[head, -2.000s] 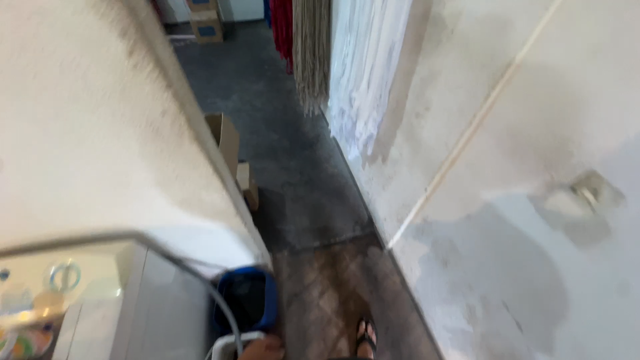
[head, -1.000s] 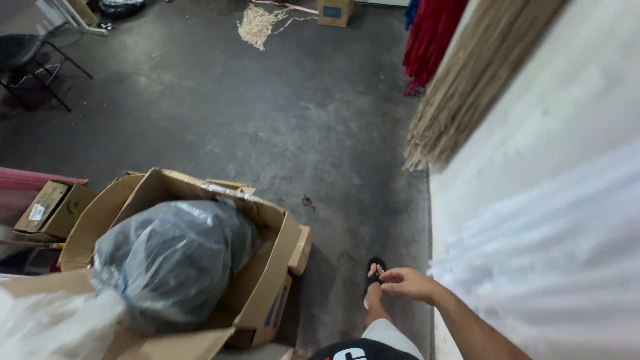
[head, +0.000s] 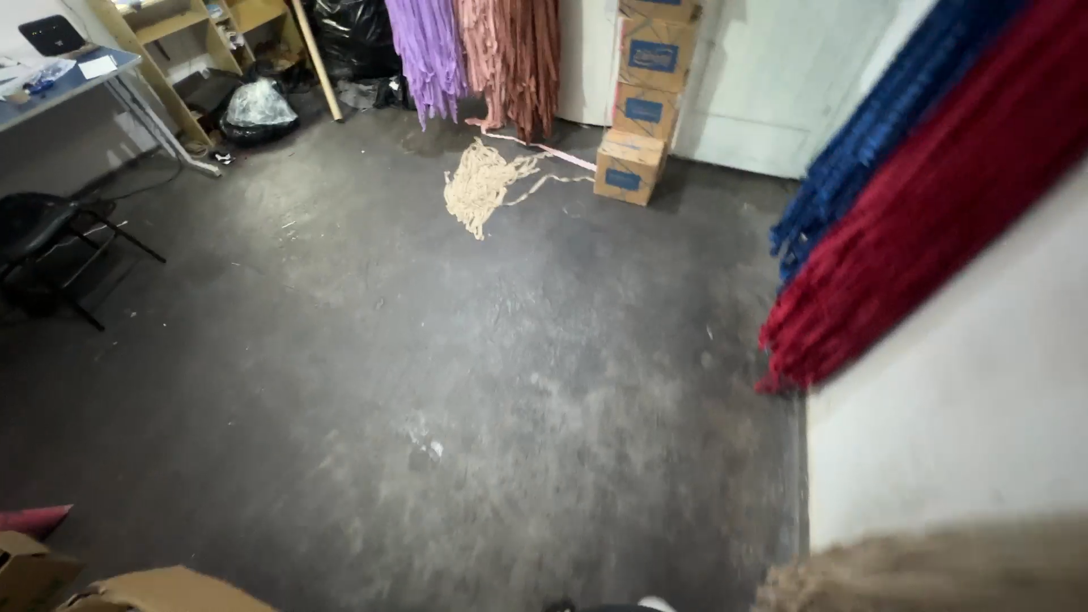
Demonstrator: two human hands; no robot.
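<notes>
Neither of my hands shows at this moment. A cream heap of fabric strips (head: 480, 187) lies on the dark floor, with loose strands reaching towards a stack of cardboard boxes (head: 631, 166). Purple strips (head: 429, 59) and pinkish-brown strips (head: 514, 68) hang at the back. On the right wall hang blue strips (head: 867, 136) and dark red strips (head: 918, 221). Blurred beige strips (head: 935, 569) show at the lower right corner.
A black chair (head: 42, 225) stands at the left near a blue table (head: 59, 93). Wooden shelves (head: 183, 25), a leaning pole (head: 316, 59) and black plastic bags (head: 353, 42) are at the back left. Open cardboard flaps (head: 170, 591) edge the lower left.
The view has moved forward into the room. The hand seen near the wall one second ago has left the view, and the large box with the grey bag has mostly passed out of it.
</notes>
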